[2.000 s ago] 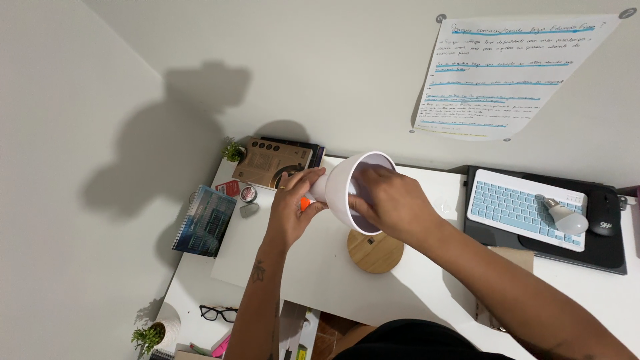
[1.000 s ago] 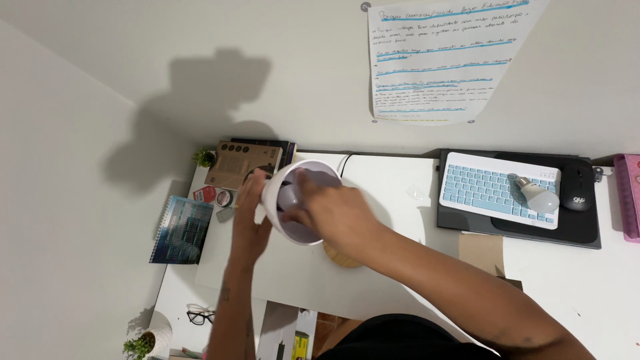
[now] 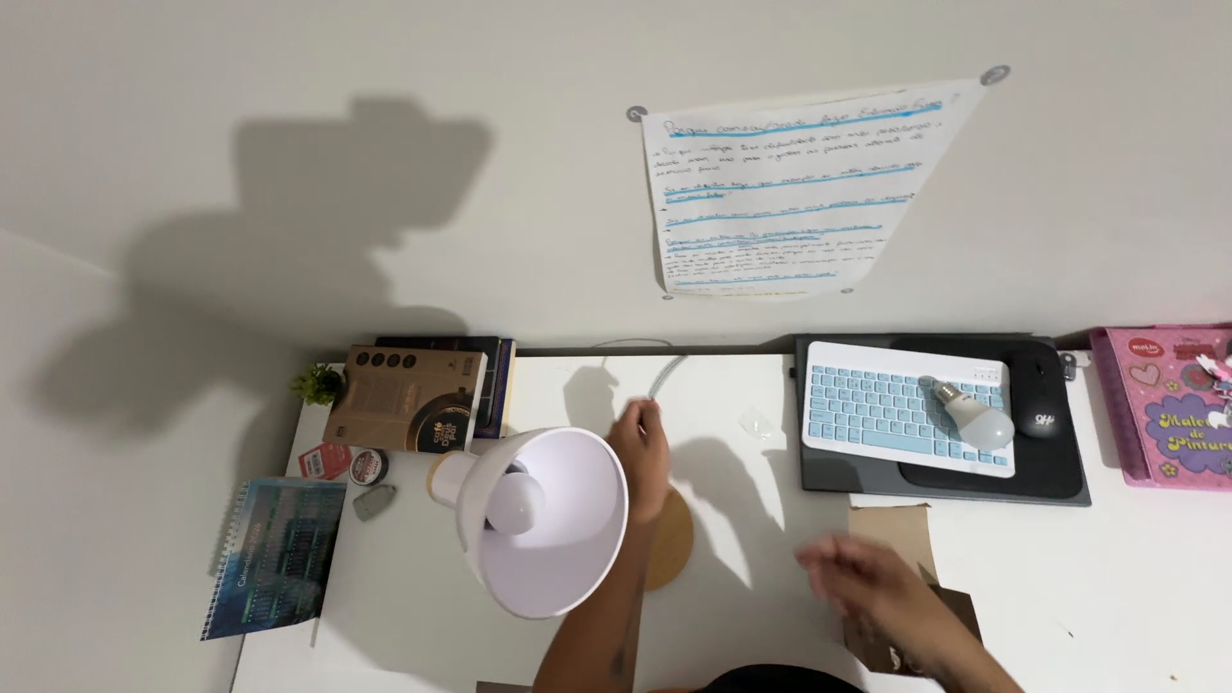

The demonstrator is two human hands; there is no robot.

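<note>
The white lamp shade point(image 3: 587, 568) faces up toward me, with a round white bulb point(image 3: 515, 502) inside it. Behind the shade's right edge is my left hand point(image 3: 642, 457), its fingers closed at the end of a thin grey cable point(image 3: 664, 377). The grip itself is partly hidden. A round wooden lamp base point(image 3: 672, 544) shows beside my left forearm. My right hand point(image 3: 857, 582), blurred, is off to the right over brown cardboard point(image 3: 890, 539), with nothing visible in it. A second light bulb point(image 3: 980, 422) lies on the keyboard point(image 3: 866, 409).
Books point(image 3: 409, 395), a small plant point(image 3: 318, 383), a round tin point(image 3: 368, 468) and a spiral calendar point(image 3: 279, 553) are at the left. At the right are a black mouse point(image 3: 1039, 399) on a dark pad and a pink case point(image 3: 1165, 414). Clear plastic point(image 3: 758, 423) lies mid-desk.
My right hand has come out of the lamp shade and moved to the right. My left hand has left the back of the shade and is now at the cable.
</note>
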